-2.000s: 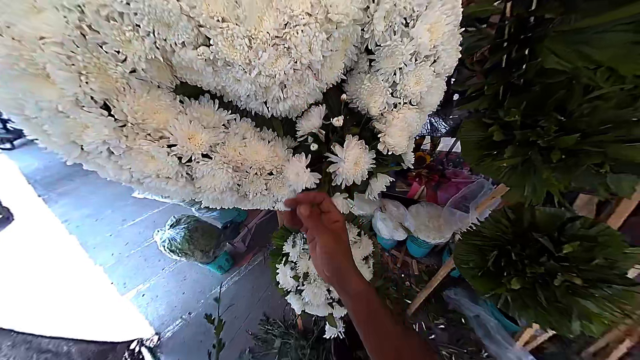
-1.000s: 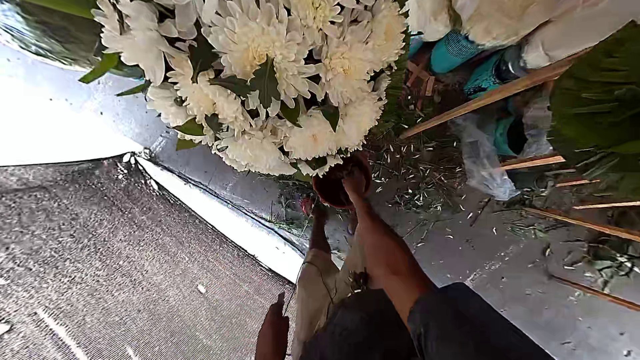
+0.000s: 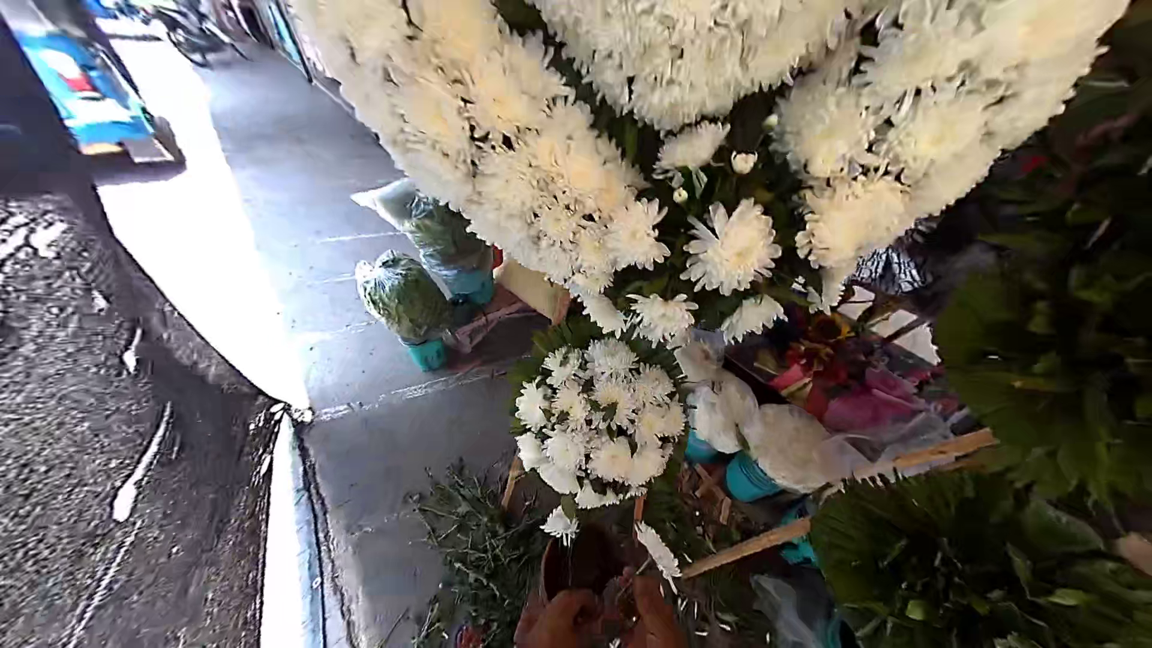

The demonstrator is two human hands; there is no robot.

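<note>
My left hand is at the bottom edge with its fingers curled, just in front of a brown pot. Close beside it on the right is my right hand, partly cut off by the frame. A single white chrysanthemum lies tilted directly above my right hand; its stem is hidden, so what the fingers hold cannot be told. Another white bloom hangs above my left hand. Beyond the pot stands a round cluster of white chrysanthemums, below a large arrangement of white chrysanthemums that fills the top.
Cut green stems lie on the floor at the left of the pot. Teal buckets with wrapped white flowers and a wooden stick are at the right, near green leaf bunches. A plastic-wrapped bundle of greens stands further left.
The view has swung back up from the floor to the arrangement. Two seconds ago one raised hand touched the large arrangement's lower edge; now both hands are low, by the pot.
</note>
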